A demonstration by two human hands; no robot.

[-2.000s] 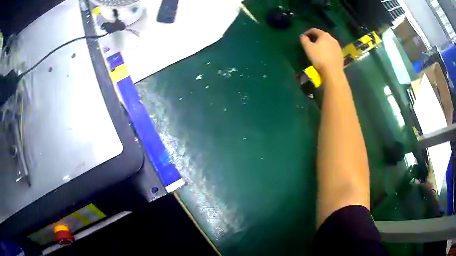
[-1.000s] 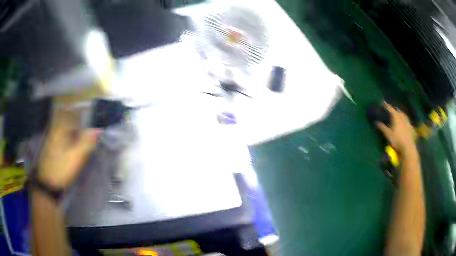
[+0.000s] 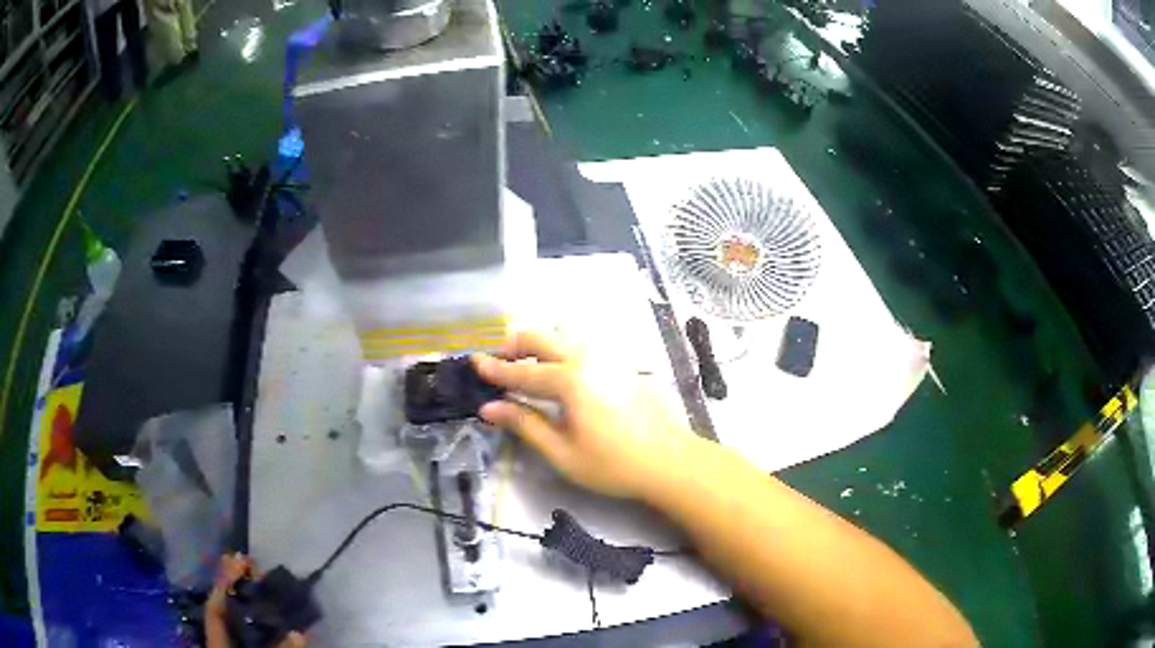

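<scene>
My right hand point(image 3: 576, 411) grips a black power adapter housing point(image 3: 446, 389) at its right side, on the welding fixture point(image 3: 464, 519) under the grey ultrasonic horn point(image 3: 412, 165). Clear film lies around the housing. My left hand point(image 3: 228, 601), small and cut off by the bottom edge, holds another black adapter point(image 3: 276, 605). A thin black cord runs right from that adapter over the fixture's slotted bar to a bundled cord point(image 3: 595, 551) on the pale base plate point(image 3: 329, 487).
A desk fan point(image 3: 741, 251) and a small black rectangular object point(image 3: 798, 346) are on the white surface at right. The conveyor point(image 3: 874, 506) has a yellow-black stop bar point(image 3: 1077, 456). A crumpled clear bag point(image 3: 190, 494) lies left of the base. People's legs show at top left.
The view has swung left to the press. My right hand has moved from the conveyor to the fixture with a housing. My left hand is now at the lower left with an adapter.
</scene>
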